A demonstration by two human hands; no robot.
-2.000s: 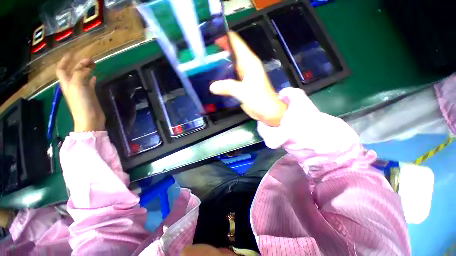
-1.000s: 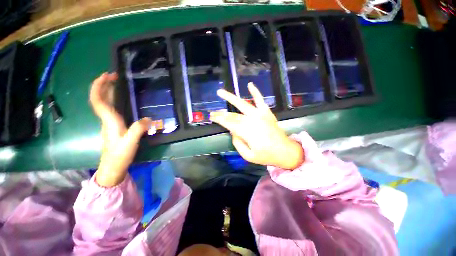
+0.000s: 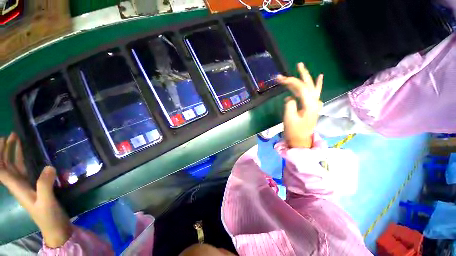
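A black phone tray (image 3: 117, 65) lies slanted on the green mat, with several smartphones side by side in its slots. The middle phone (image 3: 172, 82) has red and pale buttons at its lower edge and glossy wrinkled reflections. My left hand (image 3: 32, 192) is at the tray's lower left corner, thumb by the bottom of the leftmost phone (image 3: 65, 135), fingers apart and partly cut off by the left edge. My right hand (image 3: 302, 107) is at the tray's right end, with a fingertip at the lower edge of the rightmost phone (image 3: 254, 52). It holds nothing.
White cord (image 3: 277, 5) lies on a brown board (image 3: 225, 5) at the far edge. A red-framed piece (image 3: 11, 12) is on the wooden board at far left. A dark stack (image 3: 375, 40) and another person's pink sleeve (image 3: 410, 90) are at right. Blue floor lies below.
The lifted phone from two seconds ago is back in the tray. The view has shifted right. My right hand has moved to the rightmost phone, and my left hand stays by the leftmost.
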